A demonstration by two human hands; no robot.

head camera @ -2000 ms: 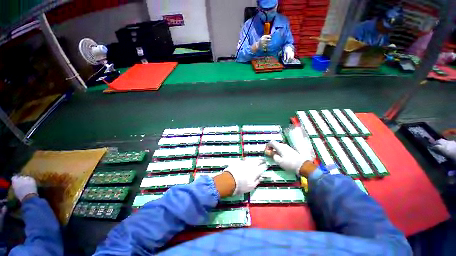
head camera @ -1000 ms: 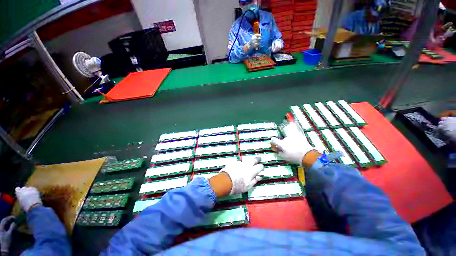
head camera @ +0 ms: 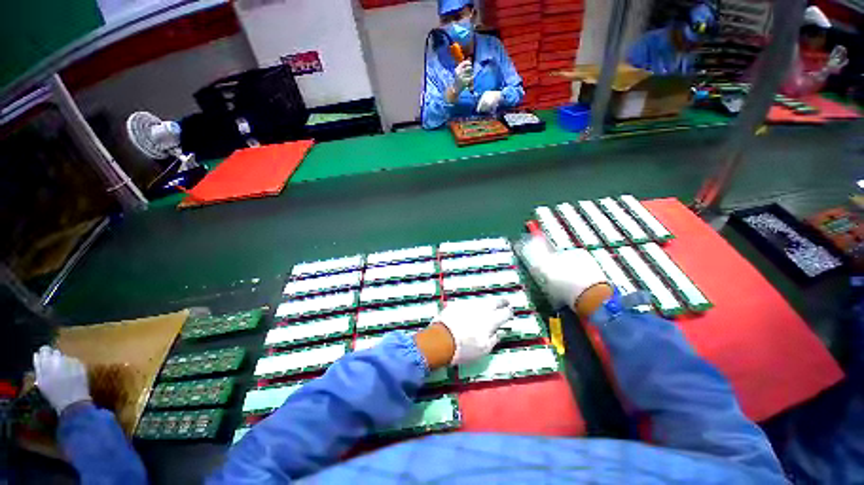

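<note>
Covered boards (head camera: 311, 330) with smooth pale tops and green edges lie in three columns on a red sheet (head camera: 526, 409) in front of me. More covered boards (head camera: 621, 220) lie slanted on a second red sheet (head camera: 758, 322) at the right. My left hand (head camera: 471, 329), in a white glove, rests over the third column with its fingers spread and nothing seen in it. My right hand (head camera: 566, 273), gloved, is at the strip bundle (head camera: 532, 248) between the two sheets; its fingertips are blurred, so its hold cannot be told. A yellow tag (head camera: 556, 335) lies below it.
At left, uncovered green boards (head camera: 196, 390) lie beside a brown-stained sheet (head camera: 118, 365) and a neighbour's gloved hand (head camera: 62, 379). A black tray (head camera: 791, 242) stands at right. Across the belt are a red sheet stack (head camera: 251, 172) and a person (head camera: 469, 76) holding an orange-handled tool.
My right hand has moved from beside my left hand, over the boards, to the strip bundle. My left hand has stayed over the third column, its fingers more spread. The view has shifted a little.
</note>
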